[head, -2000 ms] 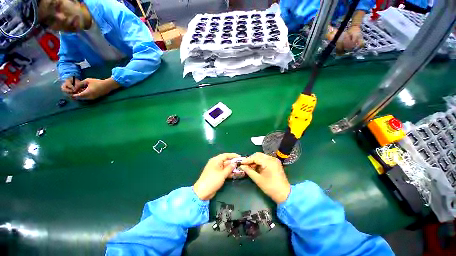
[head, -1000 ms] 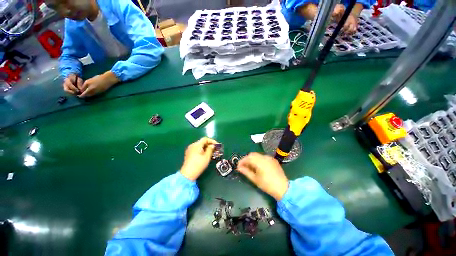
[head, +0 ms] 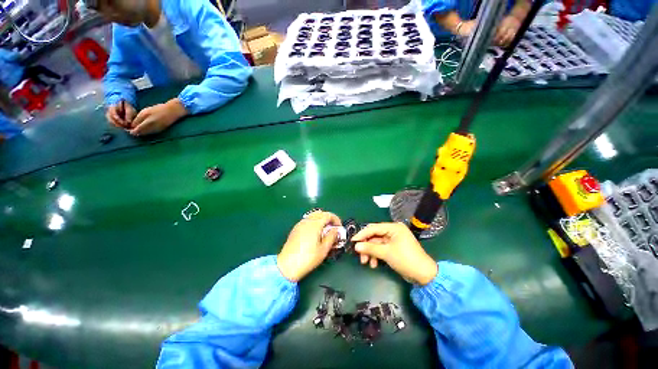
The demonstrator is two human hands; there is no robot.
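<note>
My left hand (head: 310,246) is closed over a small unit with a pale centre (head: 339,234), which its fingers partly cover. A dark housing (head: 352,228) shows between my hands. My right hand (head: 395,249) has its fingertips drawn together at that housing's right side; whether they grip anything is too small to tell. Another small piece (head: 312,213) shows just beyond my left fingers. A loose pile of small wired components (head: 361,320) lies between my sleeves. The yellow electric screwdriver (head: 452,163) hangs at the right, its black nose over the round grey screw dish (head: 427,216).
A white device casing (head: 275,167), a dark part (head: 213,173) and a thin pale frame (head: 190,210) lie on the green belt (head: 130,267). Stacked trays (head: 353,54) and a person in blue (head: 180,61) are across the line. A slanted metal post (head: 570,137) and stop button (head: 590,184) stand right.
My left hand has come back down and right, over the pale-centred unit seen uncovered one second ago. My right fingertips stay close by. The casing, dark part and thin frame have shifted left.
</note>
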